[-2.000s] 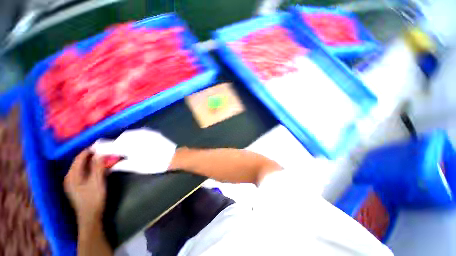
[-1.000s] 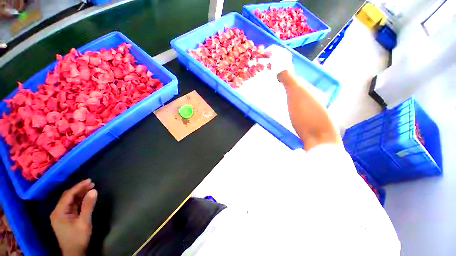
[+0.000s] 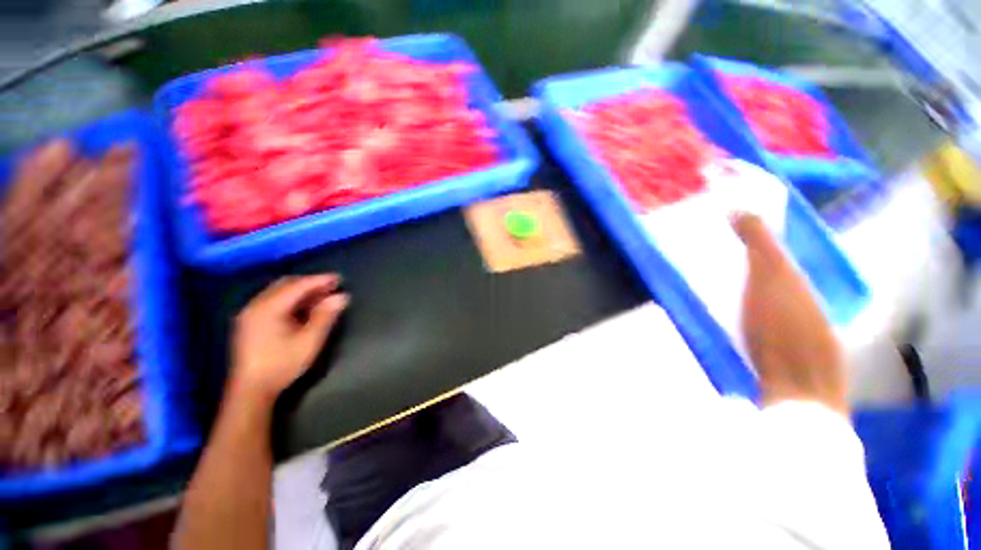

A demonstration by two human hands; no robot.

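Observation:
My right hand (image 3: 748,196), in a white glove, is over the blue tray (image 3: 688,281) at the right, at the edge of its rows of red pieces (image 3: 642,145). The frame is blurred and the glove blends with the white liner, so its fingers and anything in them cannot be made out. My bare left hand (image 3: 285,328) is over the black bench top, fingers curled and apart from the thumb, with nothing seen in it. A green dish (image 3: 522,223) sits on a cardboard square (image 3: 500,249) between the hands.
A blue bin (image 3: 355,204) heaped with red parts (image 3: 333,129) stands ahead. A blue bin of brown parts (image 3: 70,312) stands at left. Another blue bin with red pieces (image 3: 777,115) is beyond the right tray. Blue crates (image 3: 909,457) stand at lower right. A green belt runs behind.
The view has swung left, showing the brown parts bin more fully. Since two seconds ago my right hand has left my left hand and moved to the right tray. My left hand stays by the bench's left.

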